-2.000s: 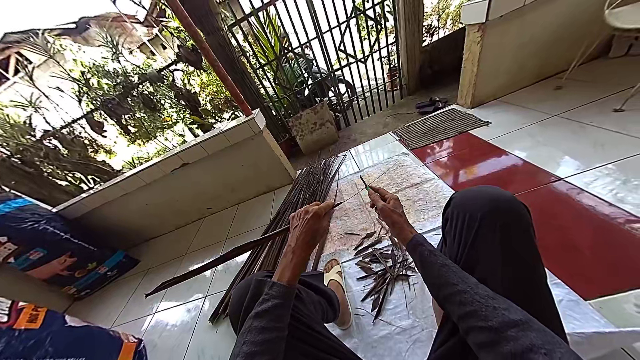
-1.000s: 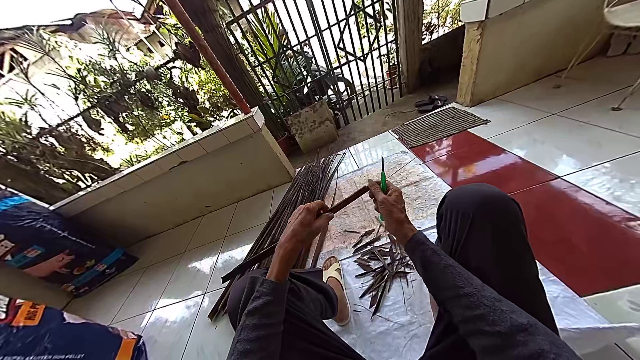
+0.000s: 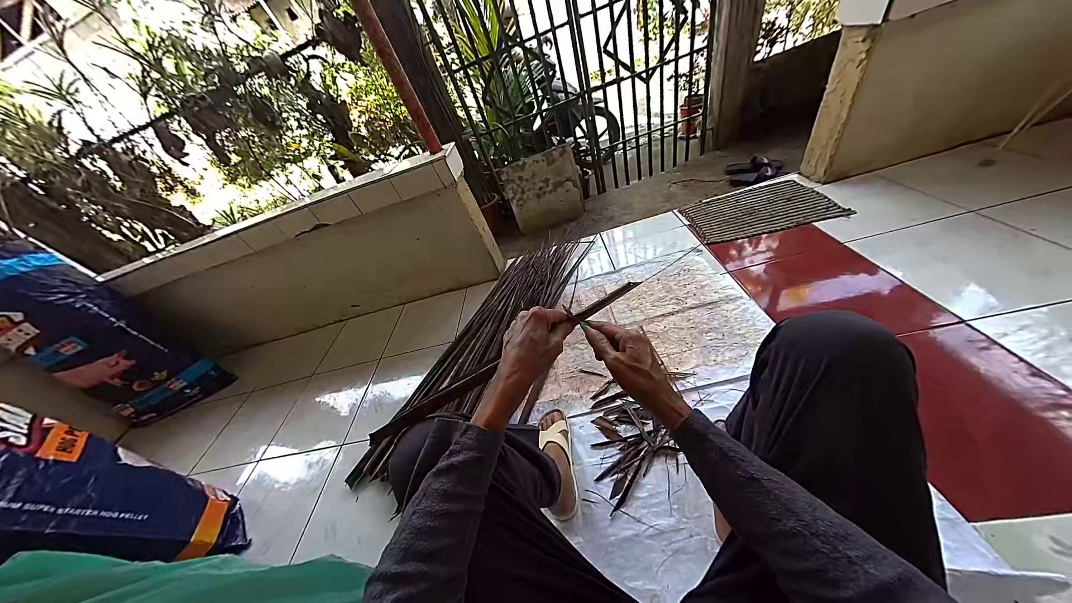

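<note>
My left hand [image 3: 533,342] is closed around a long dark brown leaf strip [image 3: 448,392], whose far end juts out beyond the fingers, up and to the right. Right beside it, my right hand [image 3: 624,356] grips a small green-handled knife [image 3: 584,324]; only a bit of green shows, and the blade is hidden at the strip. Beneath and left of my hands lies a bundle of long dark strips [image 3: 511,310] on the floor. Short cut scraps [image 3: 632,448] are heaped between my feet, on a pale plastic sheet [image 3: 670,528].
Two printed feed sacks, one upright [image 3: 92,335] and one lower down [image 3: 109,494], are at the left. A low wall [image 3: 335,251] runs behind the bundle. Farther off are a metal gate [image 3: 636,92], a striped doormat [image 3: 764,209] and a pair of slippers [image 3: 754,170].
The green knife stood upright in my right hand a second ago; now it is down against the strip. My two hands have come closer together.
</note>
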